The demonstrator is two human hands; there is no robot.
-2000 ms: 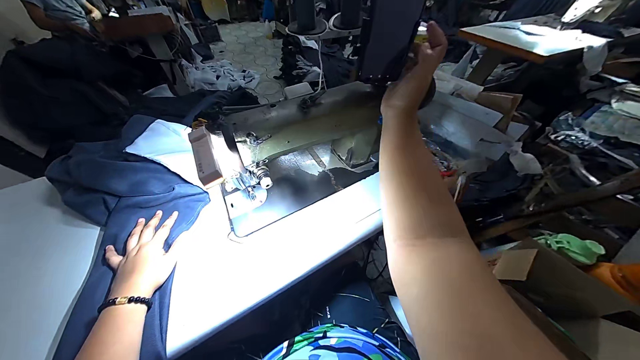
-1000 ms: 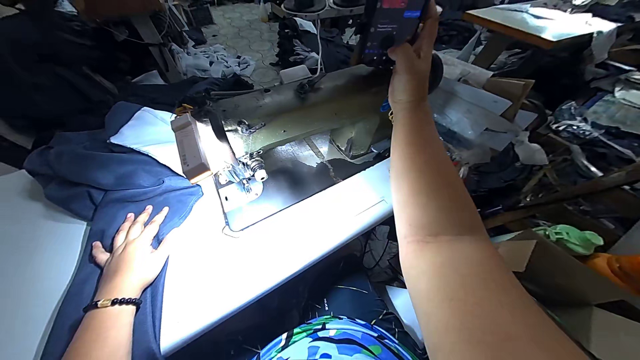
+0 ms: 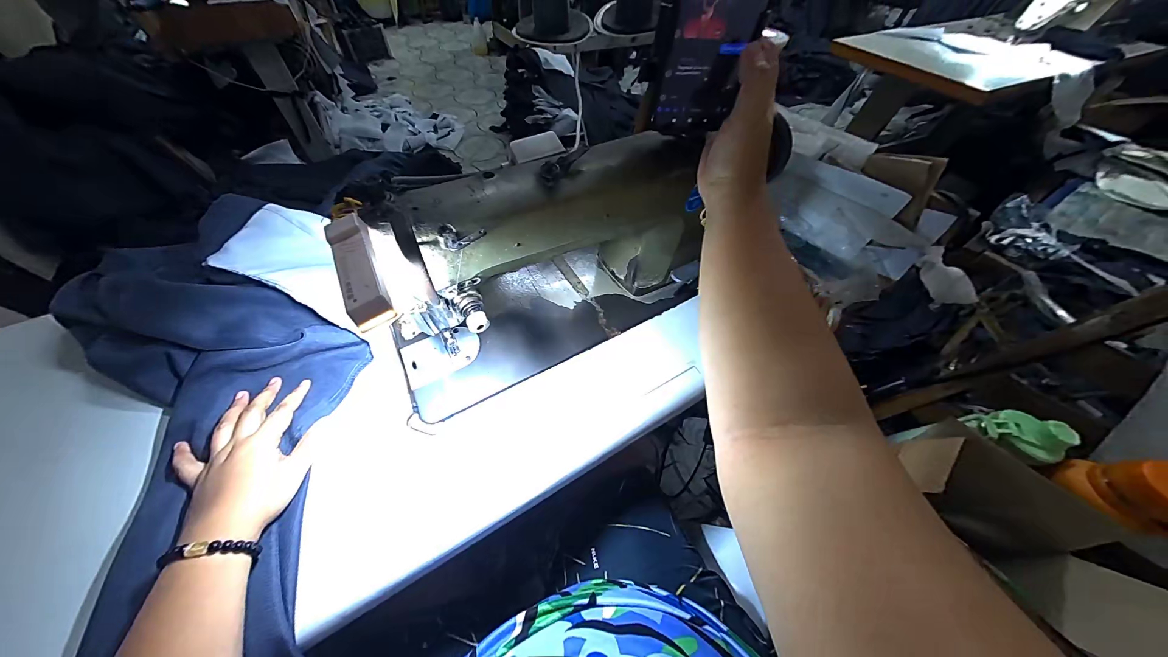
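Observation:
My left hand (image 3: 245,461) lies palm down, fingers spread, on a dark blue garment (image 3: 228,365) at the left of the white table (image 3: 511,447). A pale fabric part (image 3: 274,248) of it shows behind. At the top, my right hand (image 3: 744,119) holds a smartphone (image 3: 707,68) upright with its screen lit, the thumb at its right edge. The phone is above the right end of an industrial sewing machine (image 3: 547,210). A small box-shaped lamp (image 3: 358,274) lights the needle area beside the garment.
Thread cones (image 3: 551,18) stand behind the machine. A cardboard box (image 3: 1004,493) with a green bag (image 3: 1027,435) and an orange item (image 3: 1118,488) is at the lower right. Cloth scraps (image 3: 388,123) lie on the floor, and another table (image 3: 967,64) stands at the upper right.
The phone has turned, so its lit screen shows more than two seconds ago, when it looked dark. My left hand stays resting on the garment.

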